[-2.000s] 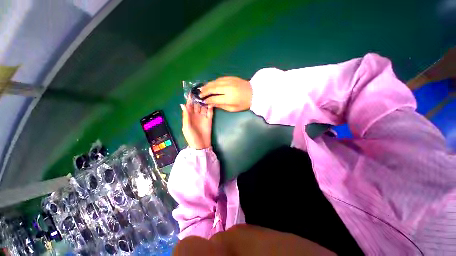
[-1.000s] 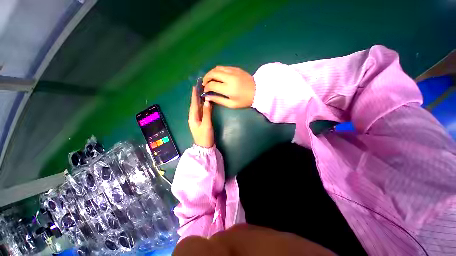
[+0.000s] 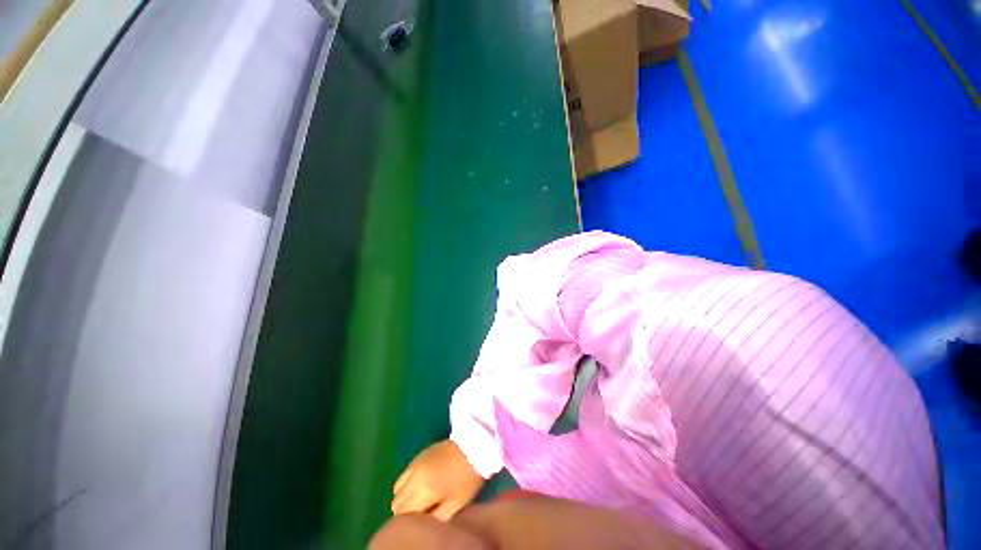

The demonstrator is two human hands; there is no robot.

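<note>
My right hand [image 3: 436, 480] is low in the view over the green bench [image 3: 484, 161]. Its fingers point down and to the left, and their tips are partly cut off by a blurred skin-coloured shape at the bottom edge. I cannot tell whether it holds anything. My left hand is not in view. A small dark unit in clear wrap [image 3: 398, 38] lies alone at the far end of the dark green strip, well away from my hand.
A white-panelled shelf [image 3: 161, 322] runs along the left. An open brown cardboard box [image 3: 602, 86] stands beyond the bench's right edge. The blue floor [image 3: 667, 193] with tape lines lies to the right. My pink striped sleeve crosses the lower middle.
The view has turned along the bench. The phone, the trays and my left hand have left the picture. My right hand now shows lower down, and the box and floor have come into view.
</note>
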